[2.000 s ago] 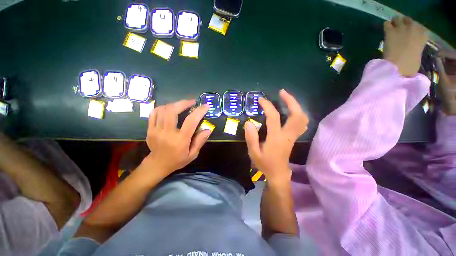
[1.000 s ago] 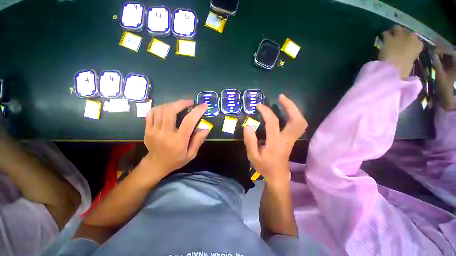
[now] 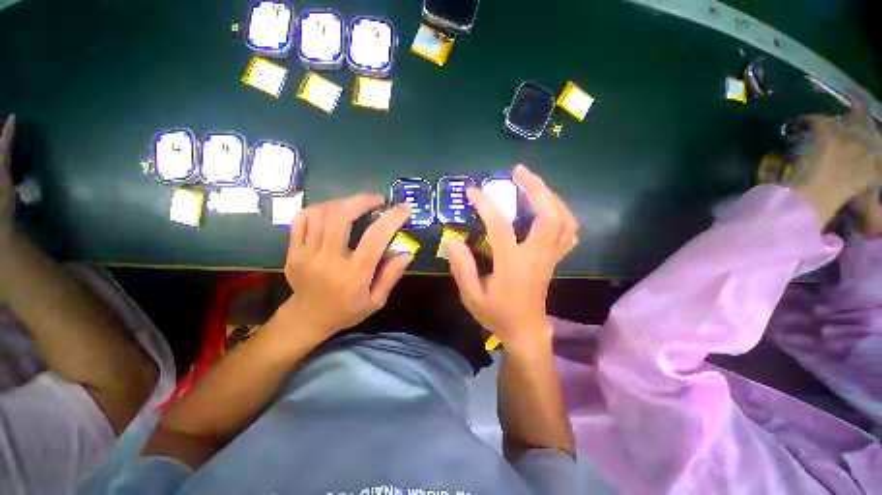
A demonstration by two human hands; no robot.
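Three watch modules lie side by side at the bench's near edge. The left module (image 3: 412,198) and the middle module (image 3: 455,197) show dark list screens; the right module (image 3: 500,199) glows white and is partly covered by my fingers. Battery pouches with yellow edges lie below them, one (image 3: 451,243) under the middle module. My left hand (image 3: 343,251) has its fingers apart, a fingertip on the left module's screen. My right hand (image 3: 517,242) has its fingers apart, one fingertip at the middle module's screen, the thumb near its battery. Neither hand grasps anything.
White-lit modules lie in a row of three at left (image 3: 223,159) and another at upper left (image 3: 320,39). An unlit module (image 3: 530,108) lies beyond my right hand, another (image 3: 451,13) at the top edge. A pink-sleeved neighbour (image 3: 677,280) reaches in at right; another person's arm (image 3: 68,338) is at left.
My right hand has moved left from the right module to the middle one. The right module's screen has turned from list to white. The unlit module beyond has shifted left since the earliest frame.
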